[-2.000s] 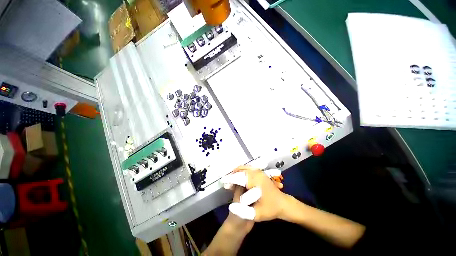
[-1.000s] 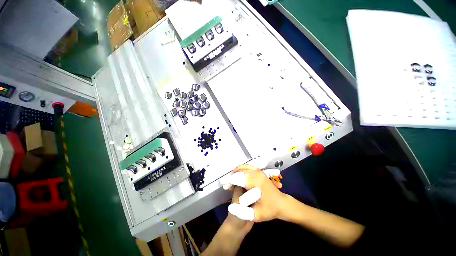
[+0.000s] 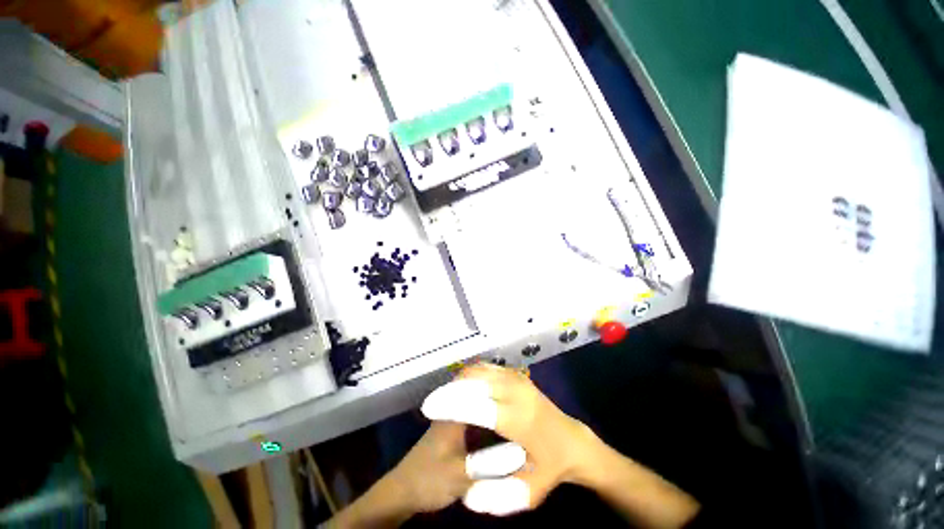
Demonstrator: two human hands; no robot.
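Observation:
My left hand (image 3: 430, 465) and my right hand (image 3: 543, 439) are clasped together at the bed's front edge. White finger cots cover several fingertips. The fingers overlap, and nothing held is visible between them. The left fixture (image 3: 243, 320) and the right fixture (image 3: 471, 165) each hold four dark shells in a row under a light-green clamp bar. Between them lie a loose pile of glossy shells (image 3: 357, 178) and a heap of small black inserts (image 3: 384, 276). Another black heap (image 3: 348, 356) lies beside the left fixture.
Blue-gripped tools (image 3: 640, 258) lie at the bed's right front corner. A red emergency stop (image 3: 612, 333) and round buttons line the front edge. A white sheet (image 3: 807, 279) with a few dark shells lies on the green bench. A blurred orange object (image 3: 119, 36) is at top left.
The view has shifted, moving the bed leftward in the picture. The right fixture has come forward, closer to me relative to the shell pile. An orange object now shows at top left. My hands stay clasped.

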